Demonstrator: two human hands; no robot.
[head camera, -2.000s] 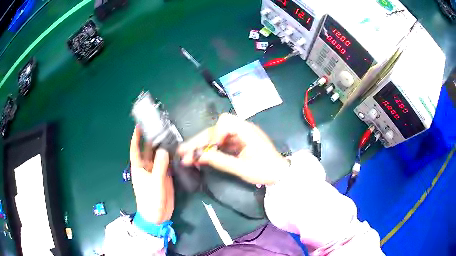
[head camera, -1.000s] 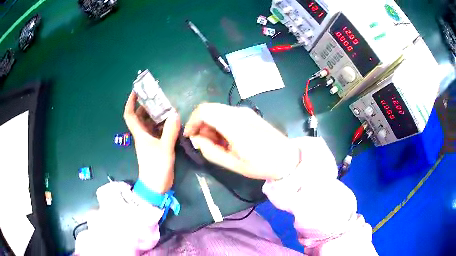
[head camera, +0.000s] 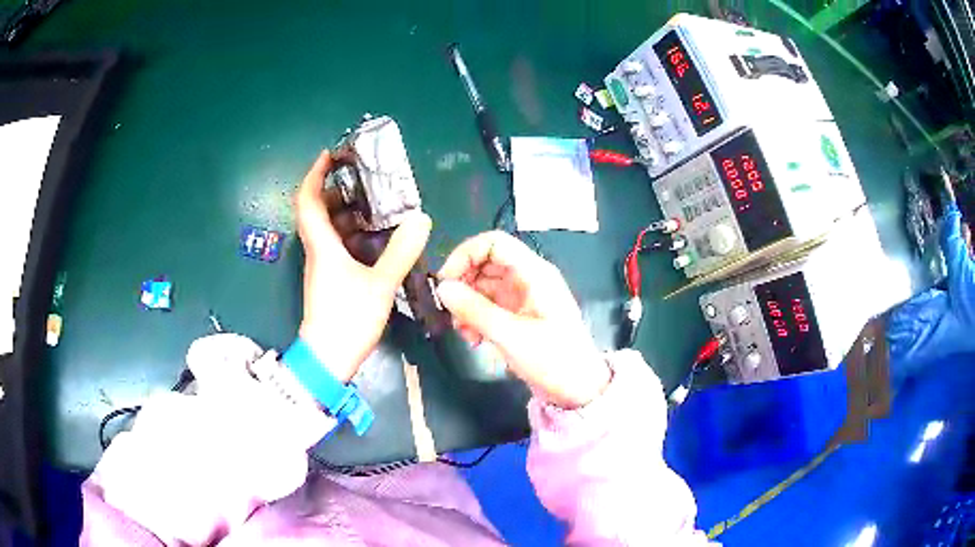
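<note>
My left hand (head camera: 358, 278), bare with a blue band at the wrist, holds a hinged-open trail camera (head camera: 387, 176) above the mat. Its pale mottled half faces up, and its dark half (head camera: 426, 305) points toward me. My right hand (head camera: 513, 305) is at the edge of the dark half, thumb and finger pinched there. Whether a small part is between those fingers cannot be told. A pale card (head camera: 553, 184) lies on the mat beyond my right hand, beside a dark pen (head camera: 481, 112).
Three bench power supplies (head camera: 711, 203) with red digits stand at right, with red clip leads (head camera: 633, 272). Small memory cards (head camera: 260, 244) lie at left near a black tray (head camera: 80, 139) with white paper. A white strip (head camera: 418, 415) lies in front. A blue-gloved hand (head camera: 930, 310) shows at far right.
The view has shifted and turned. The camera is tilted differently, with its dark half now showing toward me. My right fingers now meet its edge. A blue-gloved hand has appeared at right.
</note>
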